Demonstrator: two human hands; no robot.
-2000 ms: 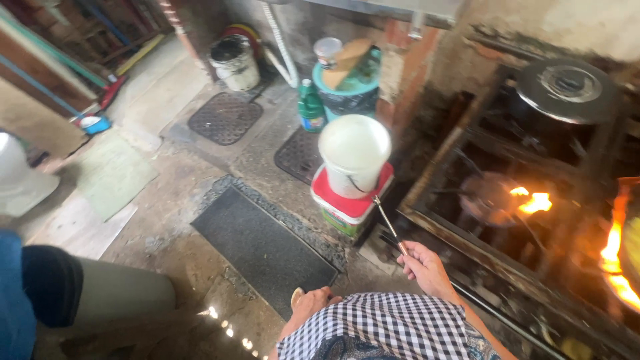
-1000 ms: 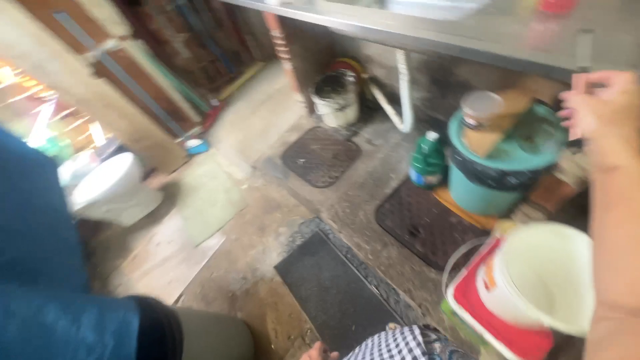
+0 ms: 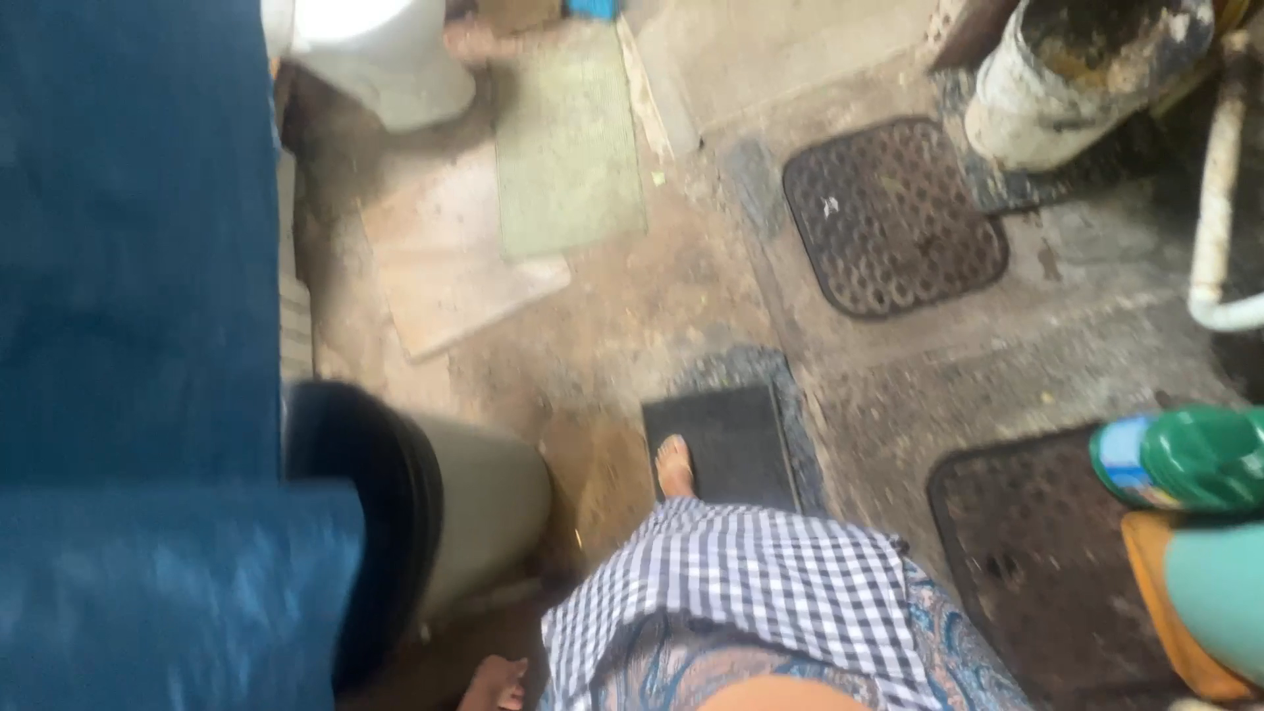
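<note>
Low in the view, my left hand (image 3: 499, 683) hangs beside the checkered cloth (image 3: 760, 563) at my waist; its fingers are partly curled, and whether it holds anything cannot be told. My right hand is out of the frame. Below me my bare foot (image 3: 675, 466) rests on a dark rectangular mat (image 3: 736, 434). A green plastic bottle (image 3: 1200, 459) and a teal bucket (image 3: 1224, 602) stand at the right edge, by a brown metal cover (image 3: 1037, 592) in the floor.
A blue sheet (image 3: 138, 247) covers something on the left, beside a pale barrel with a black rim (image 3: 484, 494). Farther off are a white tub (image 3: 395, 69), a greenish mat (image 3: 568, 148), another floor cover (image 3: 899, 217), a stained bucket (image 3: 1047, 109) and a white pipe (image 3: 1215, 197).
The view has swung left and down, away from the stove. My right hand, which held a thin metal tool two seconds ago and was raised near the counter one second ago, has left the view.
</note>
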